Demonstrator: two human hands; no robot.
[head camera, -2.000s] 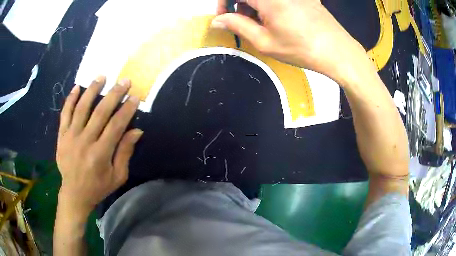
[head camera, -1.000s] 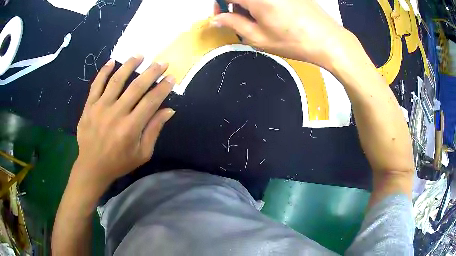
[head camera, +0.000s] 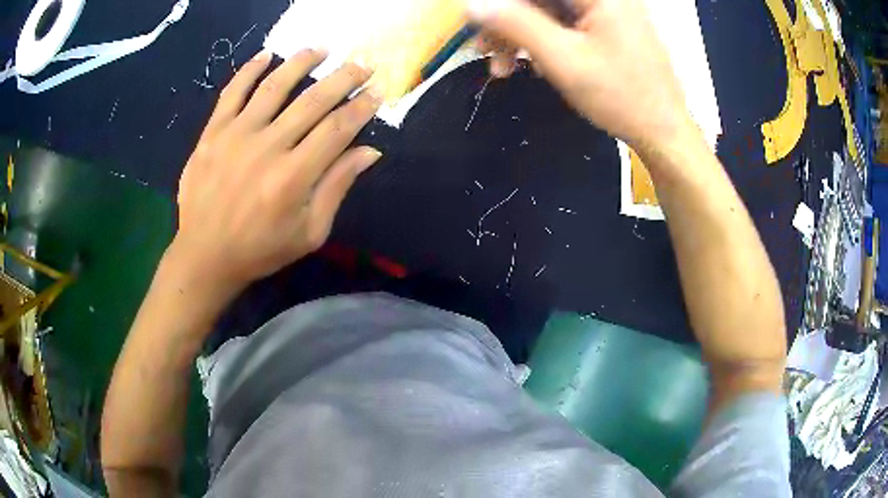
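Note:
A white cut fabric piece (head camera: 334, 26) lies at the top centre of the dark cloth, cut off by the top edge. The curved yellow pattern (head camera: 407, 49) lies on it; its right end shows beside my right wrist. My left hand (head camera: 273, 160) lies flat, fingers spread, with its fingertips on the lower left end of the pattern and fabric. My right hand (head camera: 574, 58), cut off at the top, holds the dark teal marking pencil (head camera: 449, 53), slanted with its lower end at the pattern's inner edge. Part of the arch is hidden under my right hand and forearm.
A roll of white tape (head camera: 49, 31) with a loose tail is at the upper left. Yellow patterns (head camera: 810, 49) lie at the upper right. Thread ends are scattered on the dark cloth (head camera: 438, 209). White scraps (head camera: 828, 394) and tools fill the far right. Green floor shows below.
The view has shifted, so the fabric and pattern sit higher in the picture. My right hand has moved the pencil left along the inner curve. My left hand still presses on the left end.

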